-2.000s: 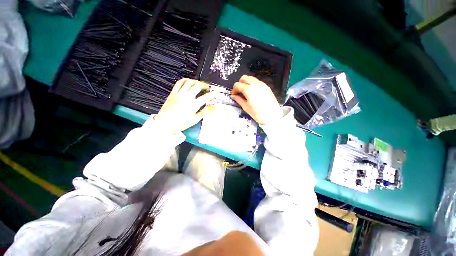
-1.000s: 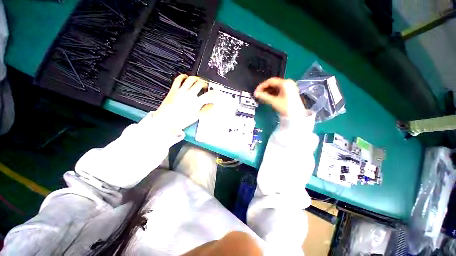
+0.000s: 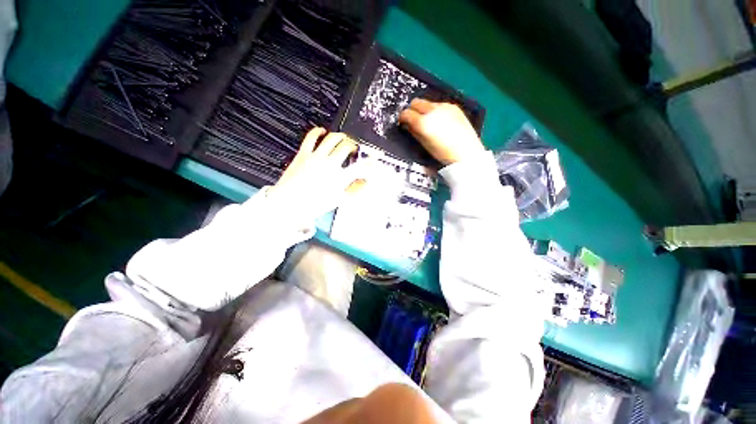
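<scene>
The silver-white fixture lies at the bench edge in front of me, with small blocks along its far and right edges. My left hand rests at its far left corner, fingers bent; whether it holds a part cannot be seen. My right hand is over the small black parts tray, fingertips down at the right edge of the bright silver parts pile. Its fingertips are close together, and I cannot tell if a part is between them. The hand covers much of the tray's right half.
Two black long-parts trays with thin black rods stand left of the small tray. A clear plastic bag lies to its right. A second fixture is farther right, partly behind my sleeve.
My right hand moved from the fixture's far edge, out to its right, then over the small tray onto the silver pile. My left hand stayed at the fixture's far left corner.
</scene>
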